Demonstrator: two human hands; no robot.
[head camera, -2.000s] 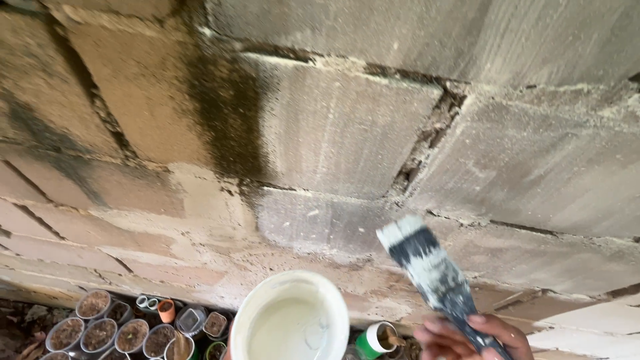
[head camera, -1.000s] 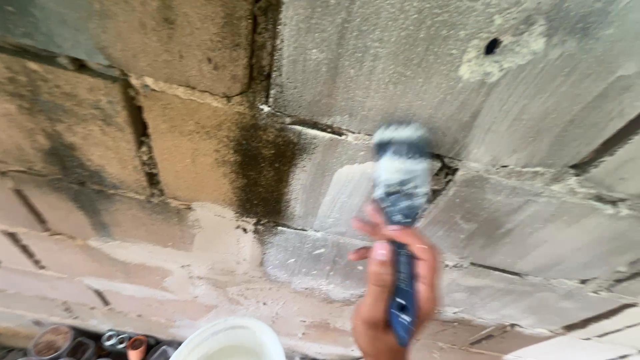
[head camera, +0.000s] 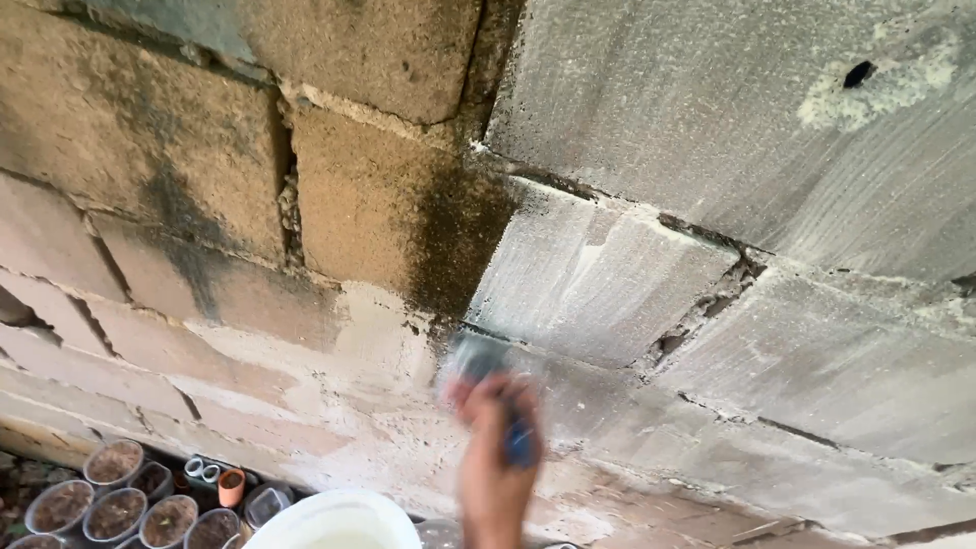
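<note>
Motion blurs my right hand (head camera: 499, 427), which grips a blue-handled paintbrush (head camera: 479, 358) in the lower middle of the head view. The bristles are at the block wall (head camera: 595, 282), just below a mortar joint and beside a dark stained patch (head camera: 461, 236). Streaky whitish paint covers the blocks right of that patch; those to the left are bare tan. Below and left of my hand is a white tub (head camera: 343, 515) with pale liquid inside, cut off by the bottom edge. My left hand is not in view.
Several clear plastic cups of soil (head camera: 114, 512) stand along the foot of the wall at the lower left, with a small orange pot (head camera: 231, 486) among them. Gaps run along the mortar joints. A small dark hole (head camera: 859, 74) shows in the upper right block.
The brush has gone from below the small block, up onto it, then down and left to the joint beneath. Fresh white streaks show on that block. The view has shifted.
</note>
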